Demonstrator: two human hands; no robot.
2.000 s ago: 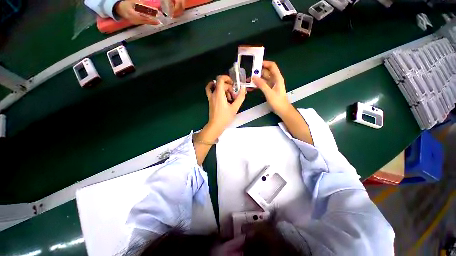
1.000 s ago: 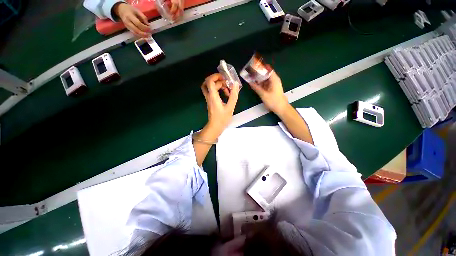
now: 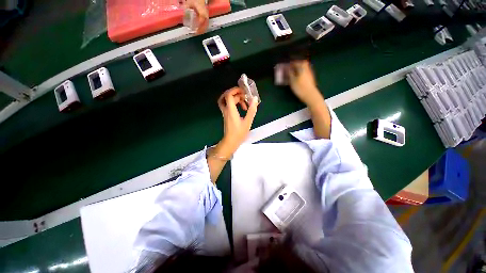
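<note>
My left hand (image 3: 237, 114) holds a clear plastic insert (image 3: 249, 89) with a pale piece in it, above the conveyor belt. My right hand (image 3: 304, 82) is blurred and grips a blurred box (image 3: 282, 73) to the right of the insert, over the belt; the two things are apart. One white window box (image 3: 285, 207) lies tilted on the white sheet (image 3: 250, 170) between my forearms. Another box (image 3: 261, 244) lies below it, partly hidden by the dark shape at the bottom edge.
Spaced white boxes (image 3: 216, 50) lie on the dark green conveyor belt (image 3: 133, 122). A single box (image 3: 389, 132) lies on the right bench, near stacked boxes (image 3: 453, 96). A metal rail (image 3: 367, 81) edges the belt. A person's hand (image 3: 199, 13) is at the red mat (image 3: 144, 18). A blue stool (image 3: 450, 173) stands at right.
My right hand has moved right, away from my left hand, with the box. Boxes on the belt have shifted left, and another one lies near the middle. The person opposite has drawn one hand out of view.
</note>
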